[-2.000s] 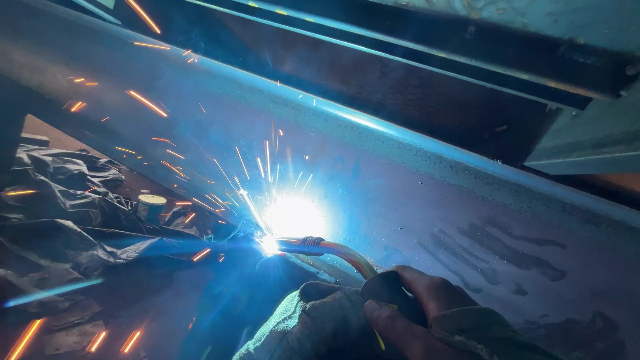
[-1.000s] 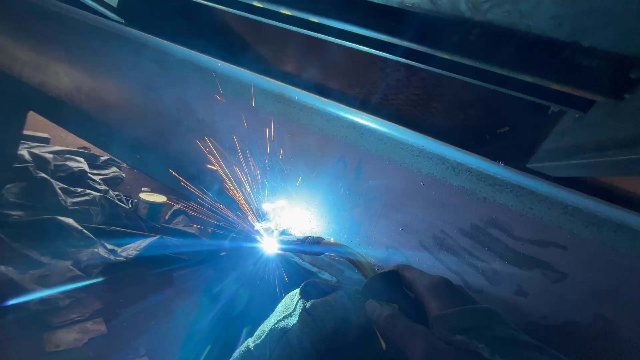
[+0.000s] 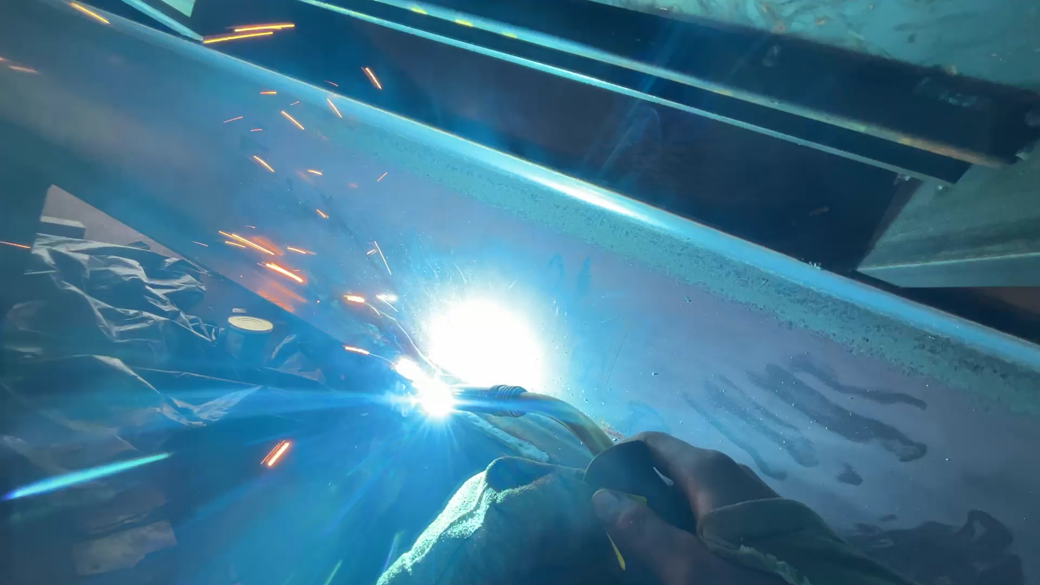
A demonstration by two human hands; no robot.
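My right hand (image 3: 691, 504), bare with a sleeve at the wrist, grips the dark handle of a welding torch (image 3: 569, 418). The torch's curved neck points left, and a bright arc (image 3: 435, 396) burns at its tip against a large steel beam (image 3: 731, 341). My left hand (image 3: 512, 520), in a thick glove or cloth cover, lies just below the neck and beside the handle; its fingers are hidden, so what it holds is unclear. White glare covers the beam behind the arc. Dark smears mark the steel at the right.
Orange sparks fly up and left. Crumpled dark sheeting (image 3: 122, 284) and a small can (image 3: 250, 325) lie lower left, beyond the beam's edge. Another long dark steel section (image 3: 650, 89) runs across the top, with a pale metal piece (image 3: 959, 219) at the right.
The arc glare and the spray of sparks have changed in size and shape. Both hands and the torch stay in nearly the same place.
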